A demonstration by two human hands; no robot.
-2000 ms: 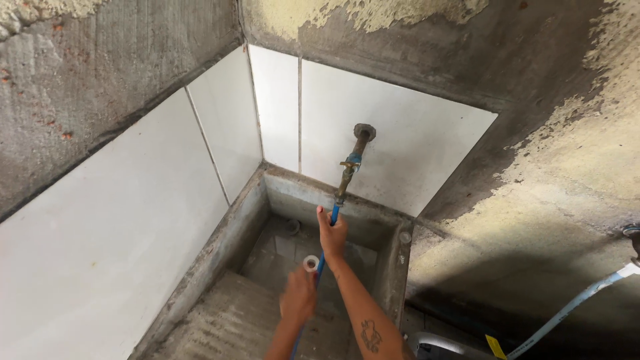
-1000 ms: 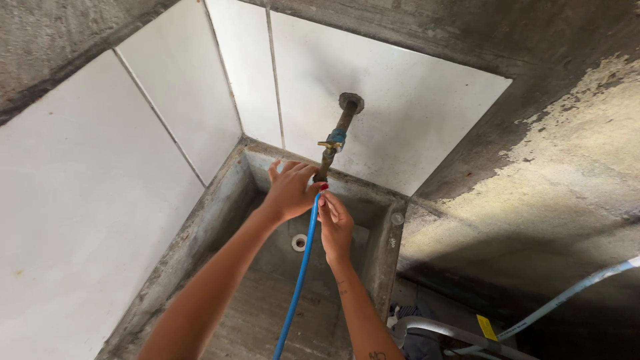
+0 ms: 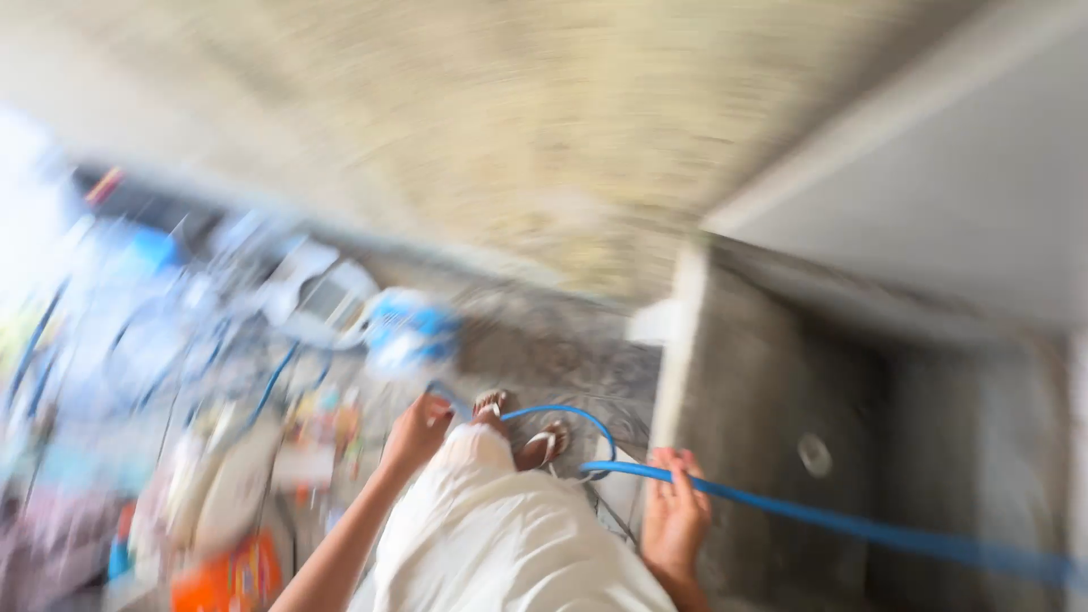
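A blue hose (image 3: 782, 506) runs from the right edge to my right hand (image 3: 676, 518), where it passes between the fingers. Beyond that hand it bends into a loop over the floor by my feet and reaches toward my left hand (image 3: 416, 435). The fingers of my left hand are bent close to the hose; blur hides whether they grip it. To the right of my right hand lies the concrete sink basin (image 3: 748, 408), with a round pale drain fitting (image 3: 813, 455) inside. The wall pipe is out of view.
Blurred on the left are a blue and white container (image 3: 412, 330), a pale appliance or bin (image 3: 323, 293), an orange package (image 3: 228, 576) and mixed items. My sandalled feet (image 3: 544, 444) stand on the floor beside the basin. A rough yellowish wall (image 3: 527, 136) rises ahead.
The view has swung strongly away from the tiled corner. My hands were together at the pipe's end a second ago; now they are wide apart, with the hose stretched across my right hand.
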